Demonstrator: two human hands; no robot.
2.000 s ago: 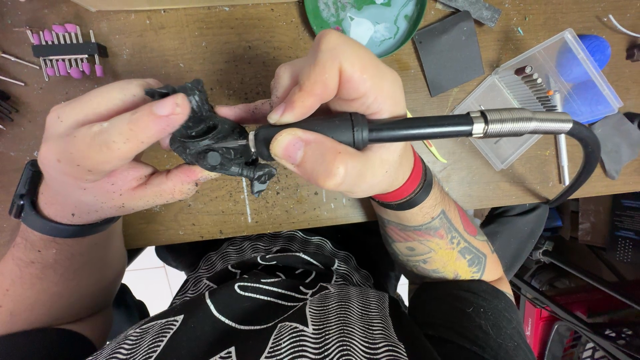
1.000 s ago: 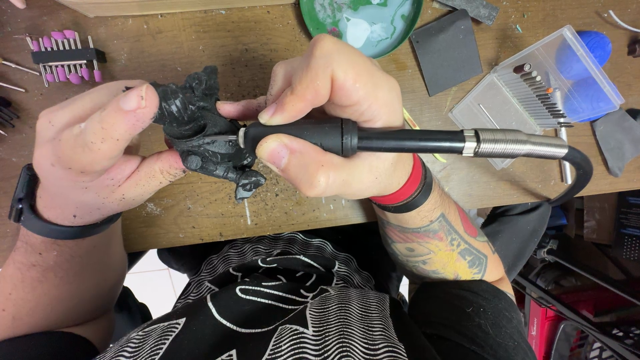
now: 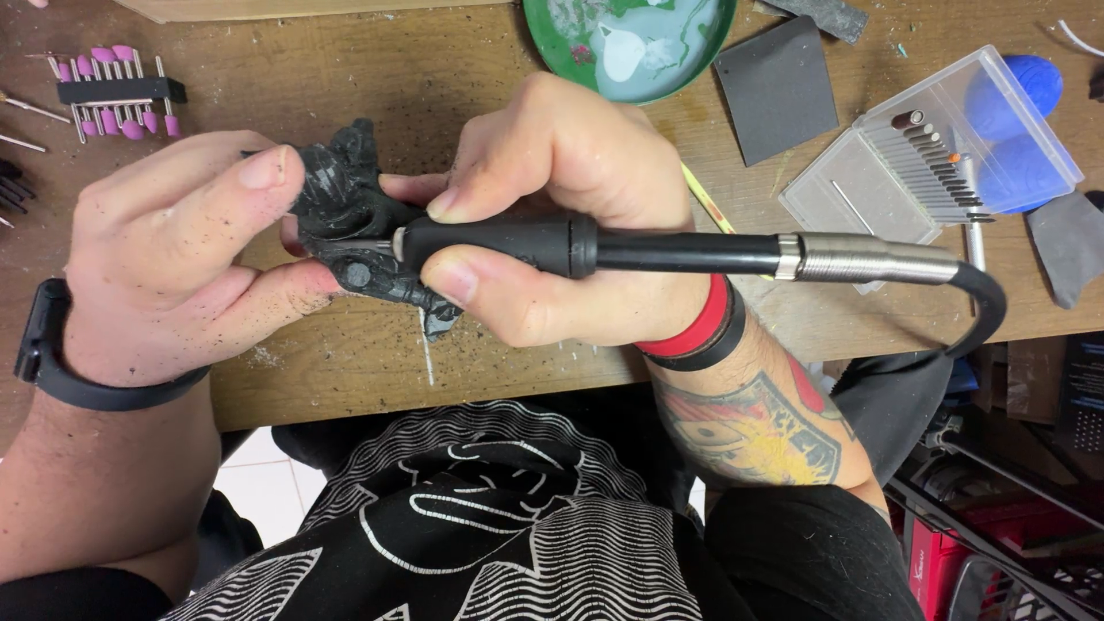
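My left hand (image 3: 185, 250) grips a dark sculpted piece (image 3: 345, 203), its material not certain, between thumb and fingers above the wooden bench. The piece has ridges, folds and a small round disc on its lower side. My right hand (image 3: 561, 216) is closed around the black handpiece of a flexible-shaft rotary tool (image 3: 509, 244), thumb below and index finger above. The thin metal bit (image 3: 366, 246) points left and lies against the middle of the piece; its very tip is hard to make out. Dark crumbs cling to my left fingers and palm.
Pink mounted grinding points (image 3: 121, 90) stand in a black holder at upper left. A green dish (image 3: 634, 43) with pale residue, a dark square sheet (image 3: 776, 90) and a clear bit case (image 3: 931, 164) lie behind and right. The tool's flexible shaft (image 3: 979, 302) curves down at right. Dust covers the bench (image 3: 345, 371).
My left hand has turned the dark piece, so that its ridged part and round disc show differently. The handpiece has stayed in my right hand, shifting slightly left, then back a little.
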